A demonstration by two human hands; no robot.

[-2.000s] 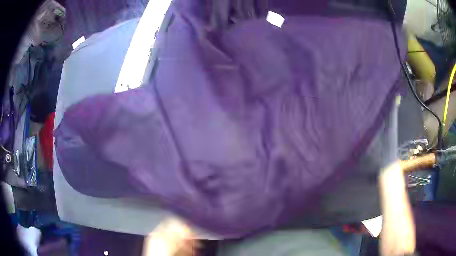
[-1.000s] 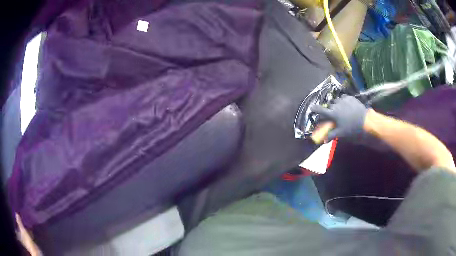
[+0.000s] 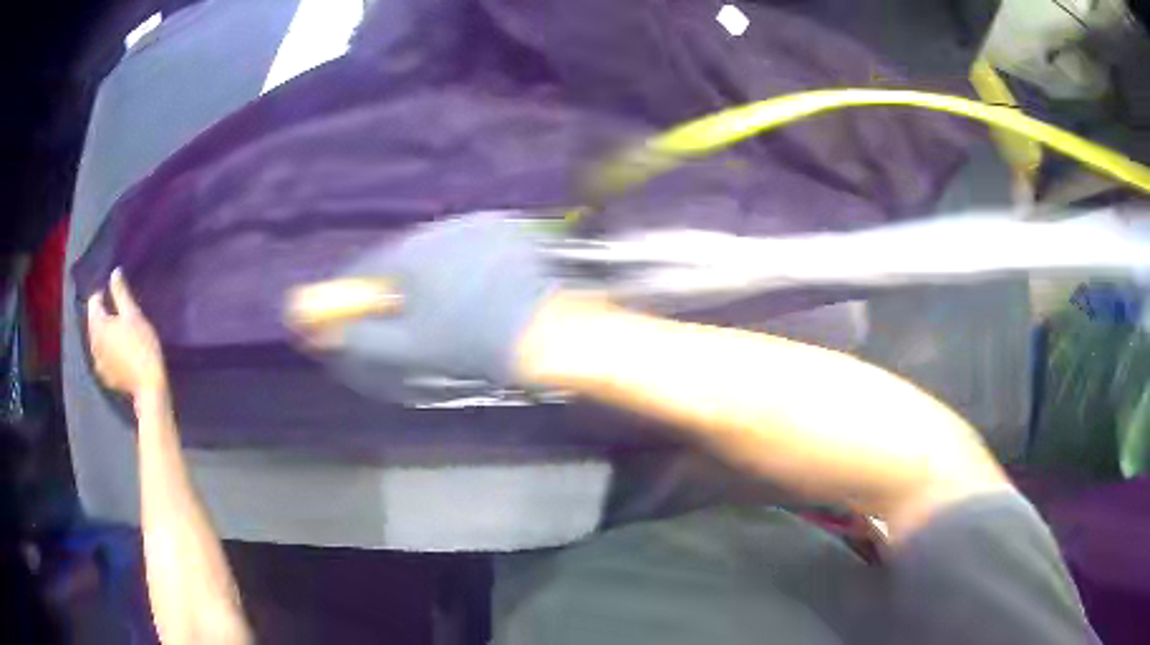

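Observation:
The purple garment (image 3: 505, 139) lies spread over the padded ironing table (image 3: 303, 498). My right hand (image 3: 448, 302), in a grey glove and blurred, is closed on the iron's handle (image 3: 347, 302) over the garment's middle. The iron's metal body (image 3: 492, 397) shows only as a thin edge below the glove; the rest is hidden. My bare left hand (image 3: 124, 347) is at the garment's left end, with fingers on the cloth edge. Whether it pinches the cloth cannot be told.
A yellow hose (image 3: 858, 98) and a whitish steam hose (image 3: 883, 250) run right from the iron. A white strip (image 3: 315, 44) lies at the back left. Green sheeting (image 3: 1097, 391) hangs at the right. A white label (image 3: 733, 19) is on the garment at the back.
My right hand and the iron have moved left from the table's right side onto the garment. My left hand now shows fully at the garment's left end. The view has turned left.

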